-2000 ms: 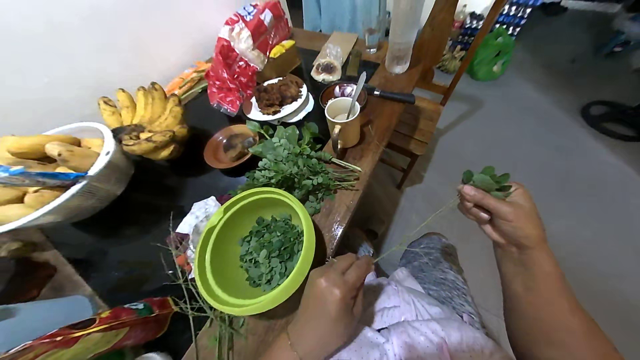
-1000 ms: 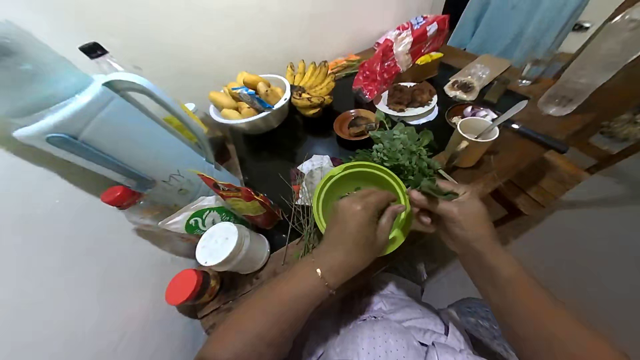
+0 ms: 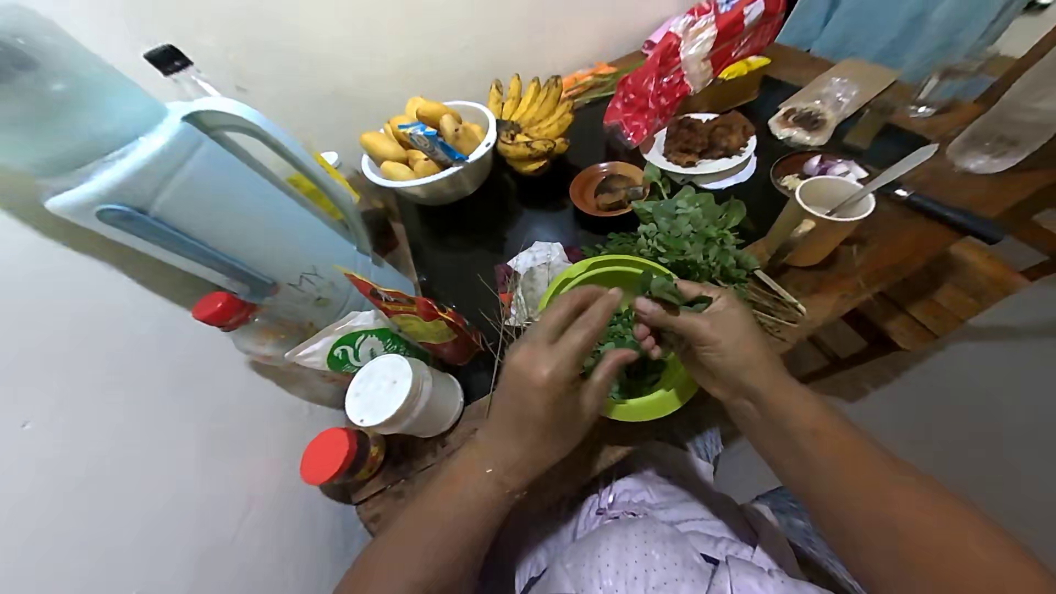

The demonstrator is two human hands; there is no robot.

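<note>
Over the lime-green plastic bowl, my right hand pinches a small sprig of green leaves between thumb and fingers. My left hand is at the bowl's left side with its fingers apart; I see nothing held in it. Loose green leaves lie inside the bowl, partly hidden by both hands. Just behind the bowl rests a bunch of leafy stems, its cut stalks pointing to the right. Thin bare stalks stick up left of the bowl, beside a crumpled white wrapper.
Right of the bunch stand a mug with a spoon and a black-handled knife. Behind are a brown dish, a plate of browned food, bananas and a bowl of yellow fruit. Jars and a large jug are left.
Two seconds ago my hands were apart beside the bowl, the right one holding a leafy sprig; now both are over the bowl. Since one second ago, my left hand's fingers have spread. The view swung left.
</note>
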